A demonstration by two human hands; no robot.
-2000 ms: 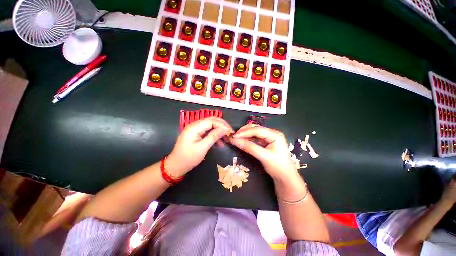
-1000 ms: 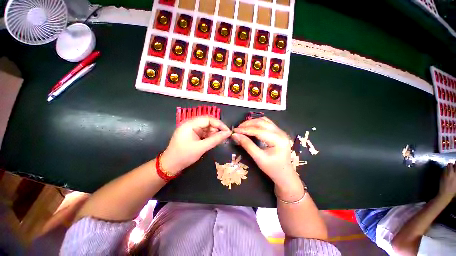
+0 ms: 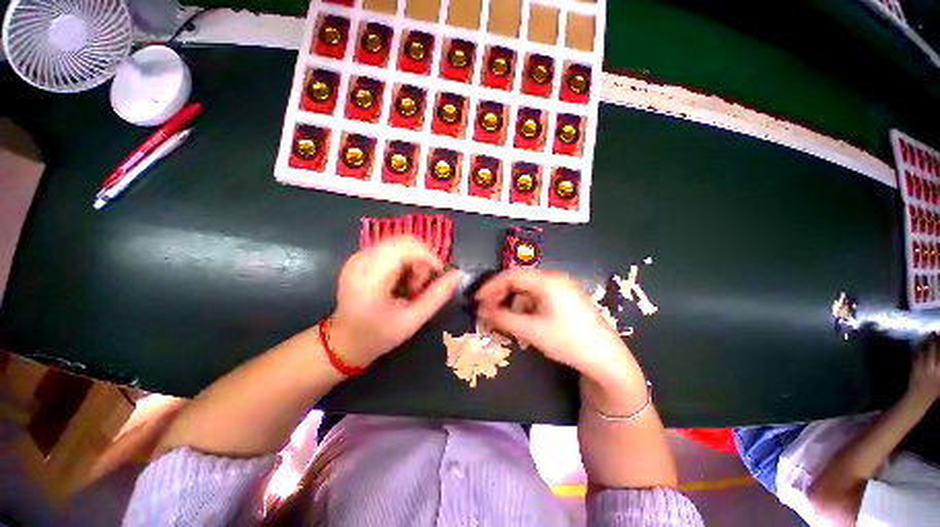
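My left hand (image 3: 390, 301) is over the bench with thumb and fingertips close together; it is blurred and I cannot tell whether it holds something. My right hand (image 3: 546, 317) is just right of it, apart from it, fingers curled, with a dark blurred thing at the fingertips that I cannot make out. A red unit (image 3: 524, 249) with black face and gold centre lies flat above my right hand. Red housings (image 3: 408, 226) stand in a tight row, partly hidden behind my left hand. Tan adhesive pads (image 3: 475, 359) lie in a loose pile between my forearms.
The white parts tray (image 3: 433, 194) lies beyond my hands, filled with red units except tan pockets at its far end. Pale scraps (image 3: 636, 289) lie to the right. Two pens (image 3: 146, 165), a desk fan (image 3: 68, 43) and a white disc (image 3: 150, 85) are upper left. Another person's forearm (image 3: 892, 422) is far right.
My hands have moved apart from their fingertip contact. My right hand has moved down, uncovering the red unit. The view has shifted slightly.
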